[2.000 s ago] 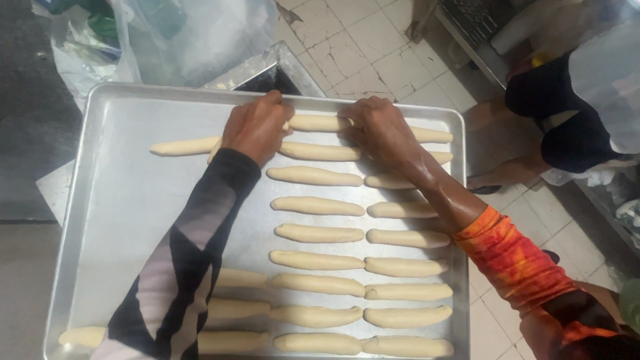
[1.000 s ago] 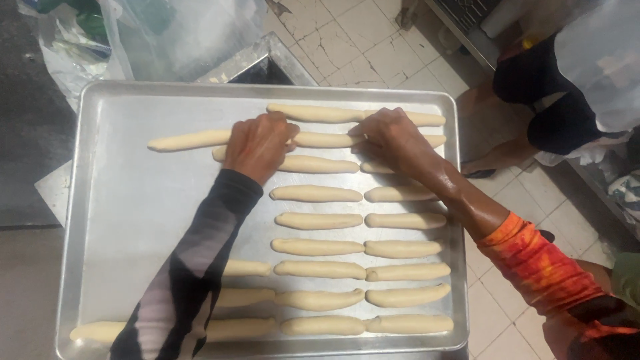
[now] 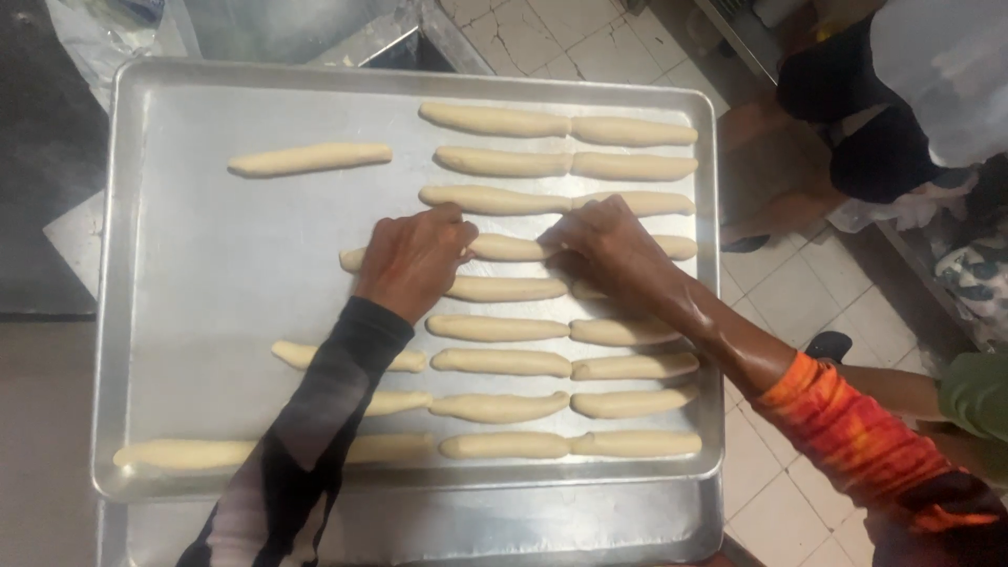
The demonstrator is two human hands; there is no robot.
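Several rows of pale dough sticks lie on a metal baking tray (image 3: 189, 315). My left hand (image 3: 417, 256) is bent over the left end of a dough stick (image 3: 508, 247) in the fourth row from the top; another stick (image 3: 351, 259) pokes out on its left side. At that stick's right end are the curled fingers of my right hand (image 3: 602, 236), which partly covers the sticks beside it. Both hands seem to pinch the stick's ends, though the fingertips are partly hidden. A single dough stick (image 3: 309, 159) lies apart at the upper left.
Another metal tray (image 3: 425, 524) shows beneath the near edge. Plastic bags (image 3: 118, 39) and a metal-edged container (image 3: 378, 47) are beyond the far rim. At the right are a tiled floor (image 3: 780, 291), another person's legs (image 3: 776, 165) and a green sleeve (image 3: 976, 394).
Both hands have moved down the tray, from the upper rows to the fourth row. The upper rows are now uncovered, with the sticks there lying end to end in pairs.
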